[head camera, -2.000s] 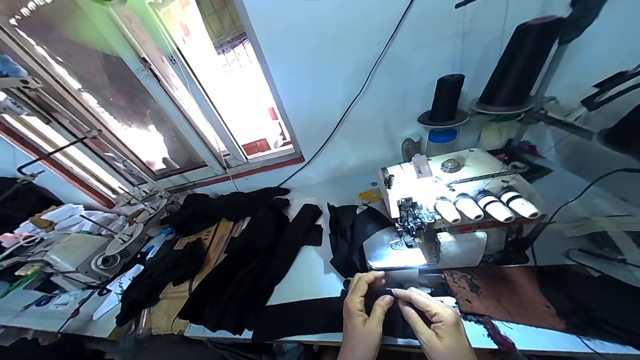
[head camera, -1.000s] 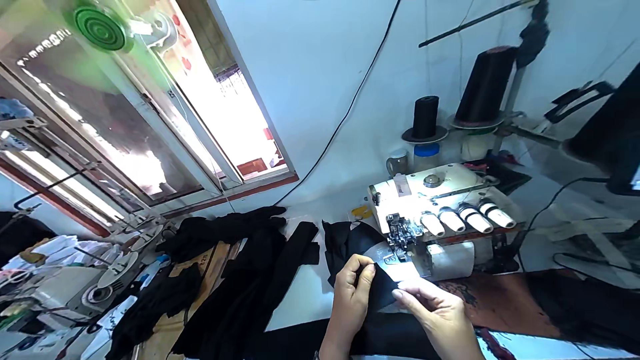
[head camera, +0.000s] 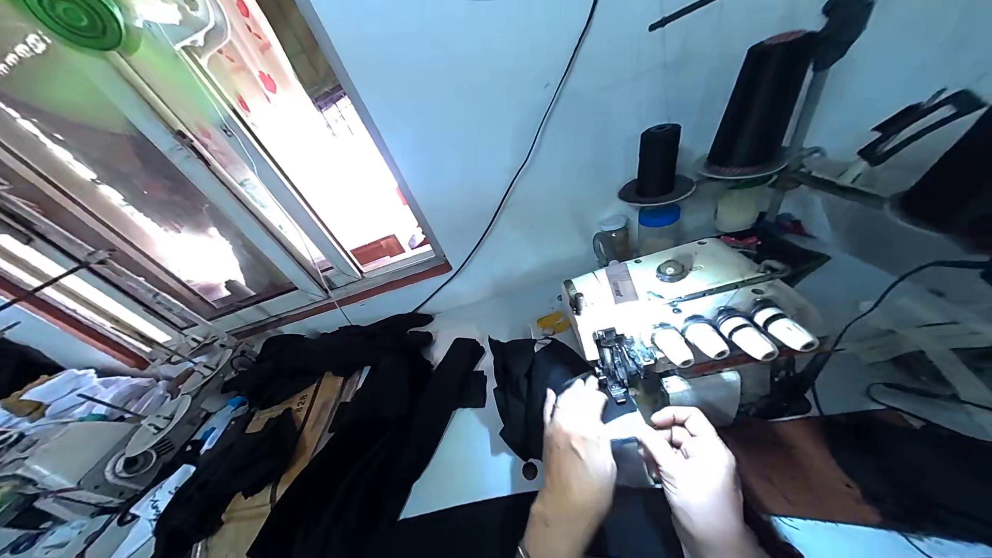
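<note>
A white overlock sewing machine (head camera: 697, 279) with several tension dials is lit by a lamp at its needle area. My left hand (head camera: 577, 446) rests on black fabric just in front of the presser foot (head camera: 616, 372), fingers pointing toward it. Beside it, my right hand (head camera: 690, 457) has thumb and fingertips pinched close together at the near right of the needle area; whether fabric is between them is too small to tell. A folded black fabric piece (head camera: 527, 387) lies left of the foot, and another black length (head camera: 465, 531) runs along the table's front edge.
Black garment pieces (head camera: 372, 434) are heaped at the left, partly over a cardboard box (head camera: 310, 434). A second sewing machine (head camera: 139, 449) stands further left. Black thread cones (head camera: 763, 101) rise behind the overlock. A brown surface (head camera: 806, 465) with dark cloth lies at the right; a cable crosses the wall.
My left hand has moved onto the fabric close to the presser foot from a more raised pose one second ago. My right hand's fingers have curled in. The view has shifted.
</note>
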